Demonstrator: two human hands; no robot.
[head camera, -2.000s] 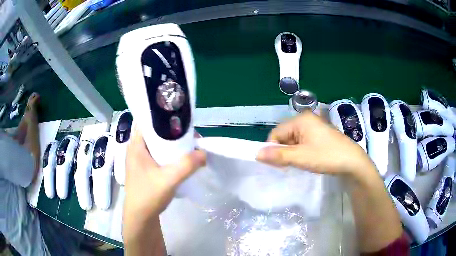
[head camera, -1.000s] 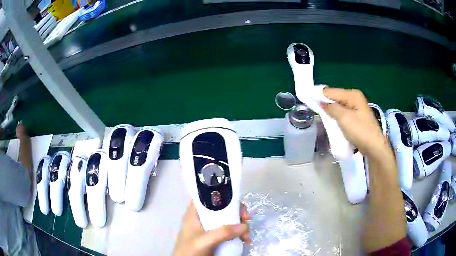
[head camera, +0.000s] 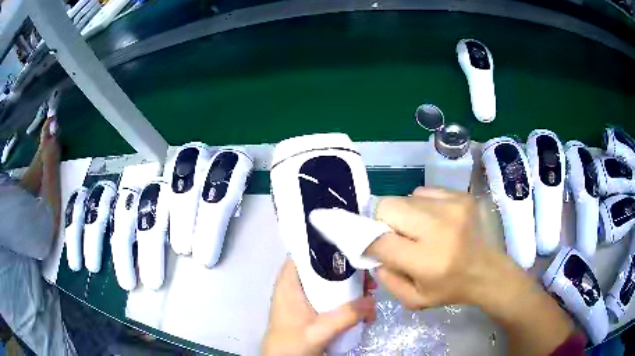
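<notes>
A white handset (head camera: 287, 201) with a glossy black front panel stands upright, wide head up, in the middle of the view. My left hand (head camera: 310, 316) grips it around its lower part. My right hand (head camera: 438, 254) holds a small white wiping cloth (head camera: 348, 233) pinched in the fingers. The cloth's pointed tip touches the black panel at the round button, which it covers. The smaller button below the cloth shows.
Rows of handsets lie at left (head camera: 184, 201) and right (head camera: 550, 195). A solvent bottle (head camera: 449, 170) stands behind my right hand, lid open. Clear film scraps (head camera: 407, 337) lie at the bottom. One handset (head camera: 480, 83) is on the green conveyor belt (head camera: 278, 90). Another person's arm shows at far left.
My right hand has moved from beside the solvent bottle down and left, bringing the cloth onto the panel. The handset in my left hand is slightly higher and further right.
</notes>
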